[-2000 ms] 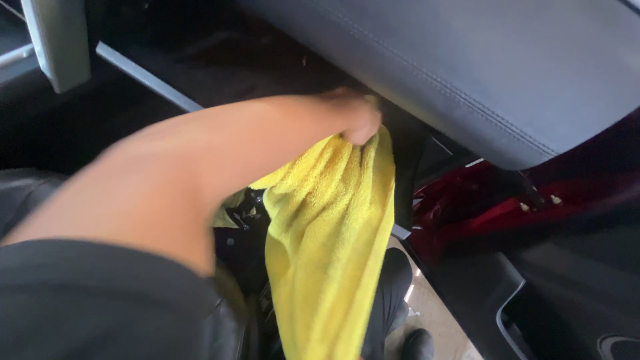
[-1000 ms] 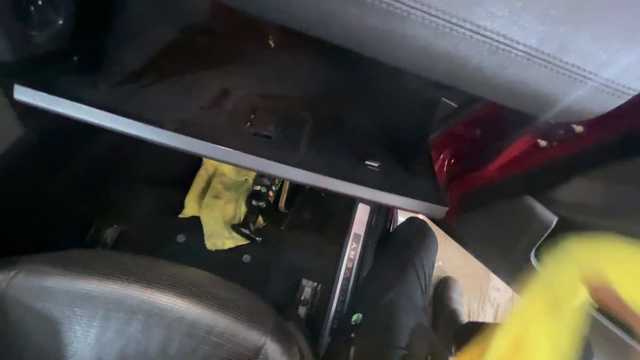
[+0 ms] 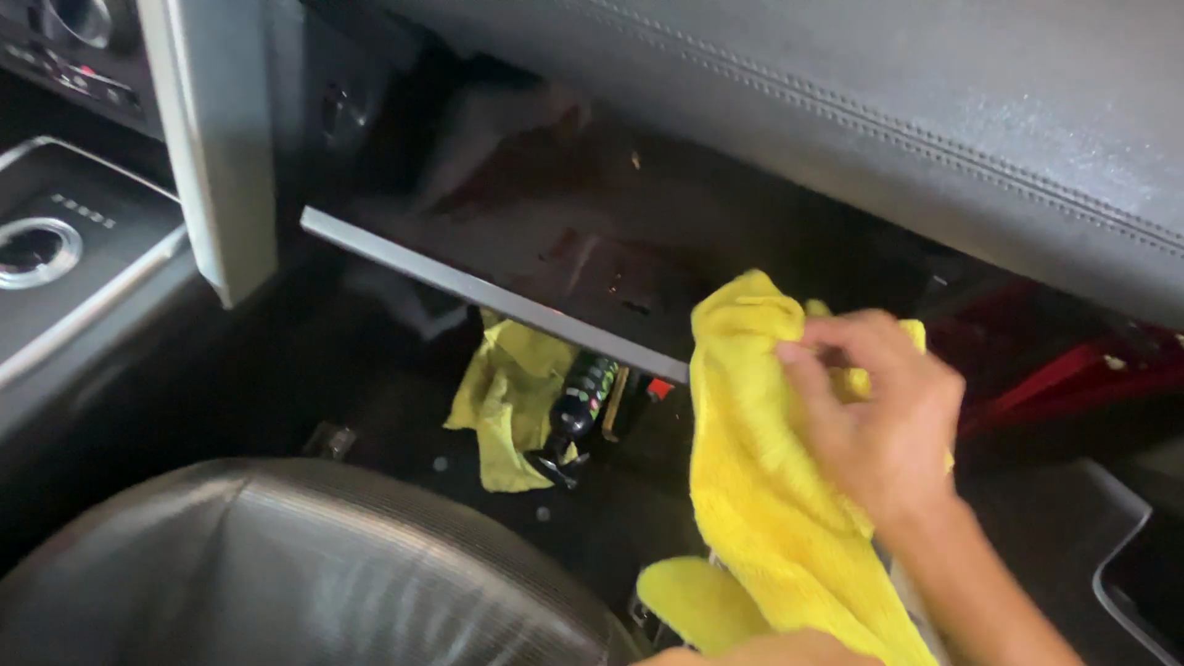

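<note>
A yellow microfiber cloth [image 3: 768, 462] hangs from my right hand [image 3: 874, 407], whose thumb and fingers pinch its upper part beside the glossy dark dashboard panel [image 3: 518, 203]. At the bottom edge, only part of my left hand [image 3: 777, 647] shows, close to the lower cloth and a yellow oval pad-like piece [image 3: 698, 597]; its fingers are mostly cut off, so its grip cannot be told. Down in the footwell lie a second, duller yellow cloth [image 3: 518, 398] and a black spray bottle [image 3: 583, 393] with its nozzle downward in the view.
A black leather seat [image 3: 324, 564] fills the lower left. The stitched dashboard top [image 3: 925, 102] runs across the upper right. A silver trim strip [image 3: 490, 294] edges the glossy panel. The centre console [image 3: 83, 240] is at left, red door-frame metal [image 3: 1045, 379] at right.
My right hand and the yellow cloth, blurred at the lower right one second ago, are now in front of the panel's right end. Part of my left hand has come in at the bottom.
</note>
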